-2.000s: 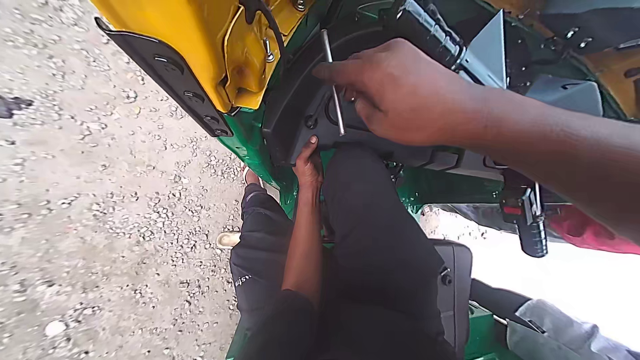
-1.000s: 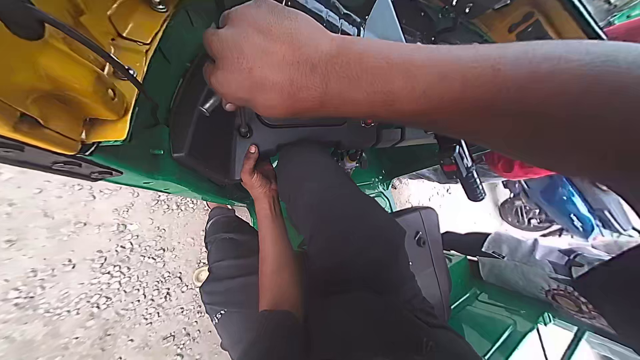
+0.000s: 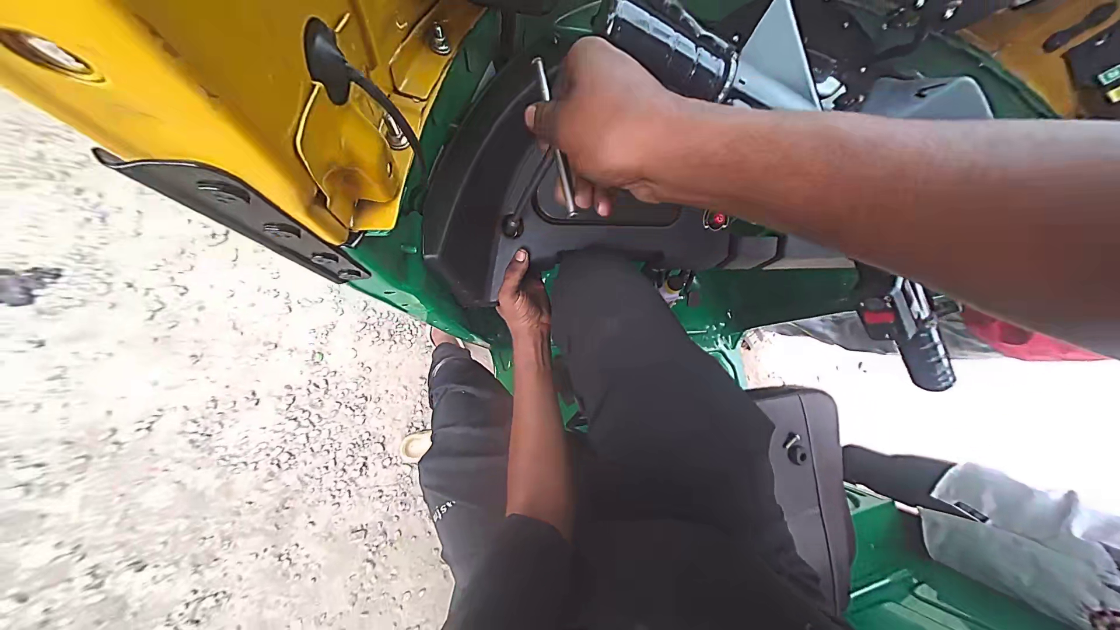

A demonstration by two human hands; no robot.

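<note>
My right hand (image 3: pixel 604 127) is closed around a thin metal T-handle tool, whose crossbar (image 3: pixel 564 179) shows on both sides of the fingers. From it a slim shaft slants down to a round dark fastener spot (image 3: pixel 513 226) on the black plastic dashboard panel (image 3: pixel 464 210) of a green and yellow vehicle. Just below that spot, my left hand (image 3: pixel 525 302) rests at the panel's lower edge with the thumb up against it; its other fingers are mostly hidden behind the edge.
A black handlebar grip (image 3: pixel 669 48) lies beyond my right hand, and another black grip (image 3: pixel 926 354) sticks out at the right. A yellow body panel (image 3: pixel 219 96) with a black cable borders the left. The dark seat (image 3: pixel 809 490) is beside my leg; gravel ground (image 3: pixel 219 420) lies outside.
Since one second ago the view has swung left. The crossbar in my right hand, mostly hidden then, now shows at a steep slant. My left hand stays at the panel's lower edge.
</note>
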